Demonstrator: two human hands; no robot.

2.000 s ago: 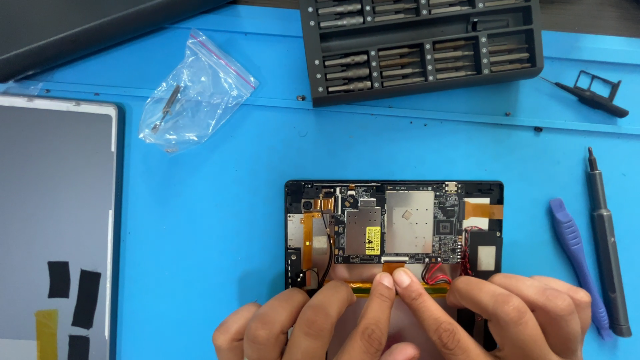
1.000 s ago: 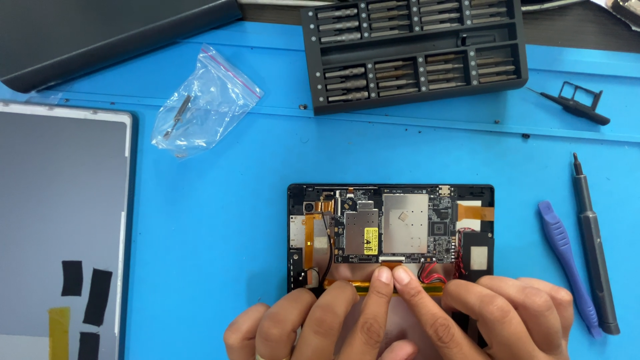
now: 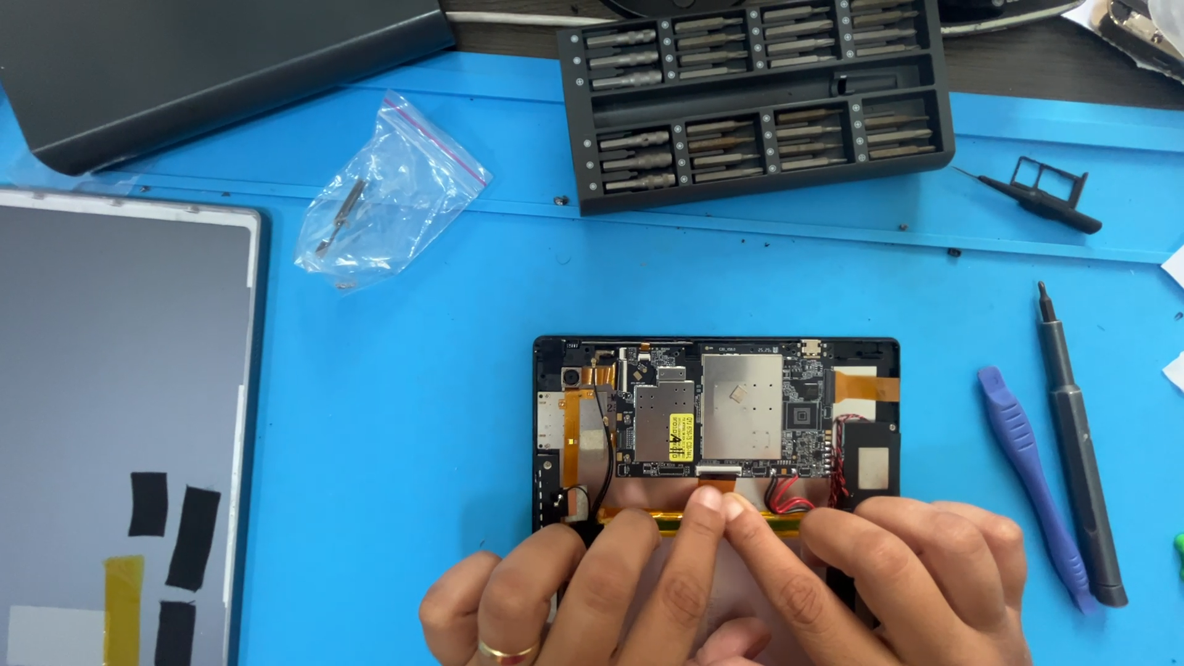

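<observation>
An opened tablet with its circuit board (image 3: 742,407) exposed lies under both hands. Just below a white connector (image 3: 719,470) at the board's lower edge, an orange flat flex cable (image 3: 717,484) shows. My left hand (image 3: 592,592), with a ring on one finger, presses its index fingertip at this cable. Close beside it, the index fingertip of my right hand (image 3: 869,583) touches the same spot. The other fingers of both hands are curled over the tablet's lower part and hide much of the battery area. Red and black wires (image 3: 788,498) run near my right index finger.
A bit case (image 3: 758,102) stands at the back, beside a plastic zip bag (image 3: 388,199) holding a small metal part. A blue pry tool (image 3: 1036,490), a screwdriver (image 3: 1082,444) and a card tray (image 3: 1054,190) lie right. A grey panel with tape (image 3: 129,351) lies left.
Both index fingertips stay together at the flex cable below the connector, with little movement. The view has shifted slightly.
</observation>
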